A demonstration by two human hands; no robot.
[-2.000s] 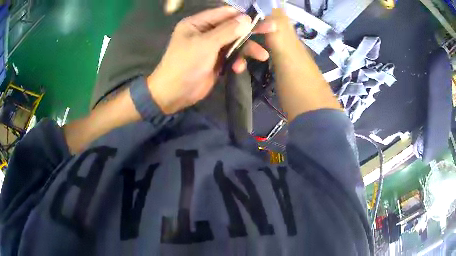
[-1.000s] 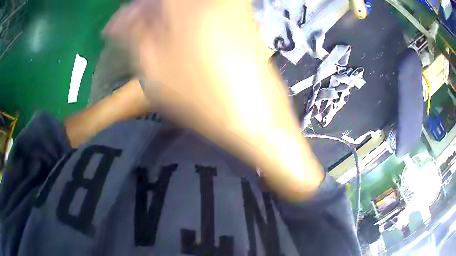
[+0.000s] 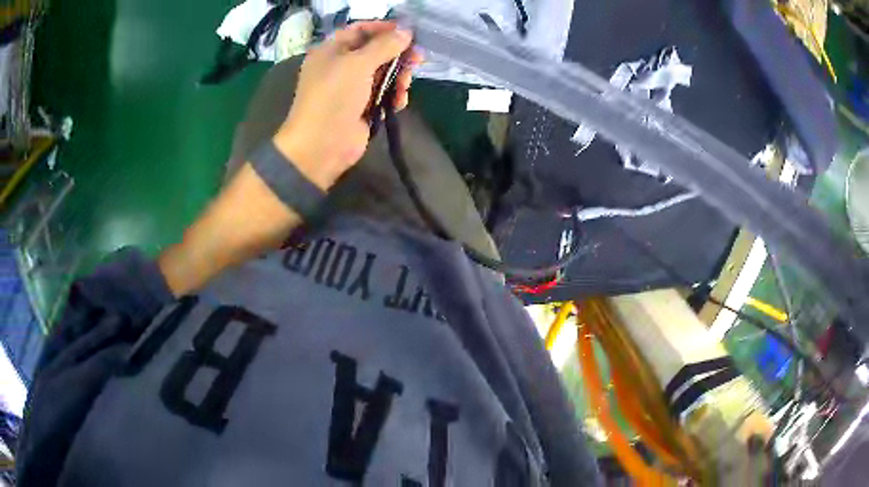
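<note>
My left hand (image 3: 343, 100) is at the upper middle, with a dark band on its wrist. Its thumb and fingertips pinch the end of a long pale grey fabric strip (image 3: 591, 100). A slim silvery metal tool (image 3: 387, 80) lies within the same hand. The strip runs taut and blurred down to the right edge of the picture. My right hand is out of the picture. Pale cloth (image 3: 543, 30) lies at the top edge, behind the strip. A loose pile of pale strips (image 3: 667, 74) lies partly behind the taut strip.
A dark cloth-covered surface (image 3: 619, 249) is at the right. A black cable (image 3: 405, 181) hangs below my left hand and curves across my lap. A small white piece (image 3: 489, 100) lies near the pale cloth. Orange and yellow items (image 3: 610, 380) are at the lower right. Green floor (image 3: 152, 124) shows at the left.
My right arm has swept across the view and left the picture. The long strip now stretches from my left hand to the right edge. The view has shifted and turned.
</note>
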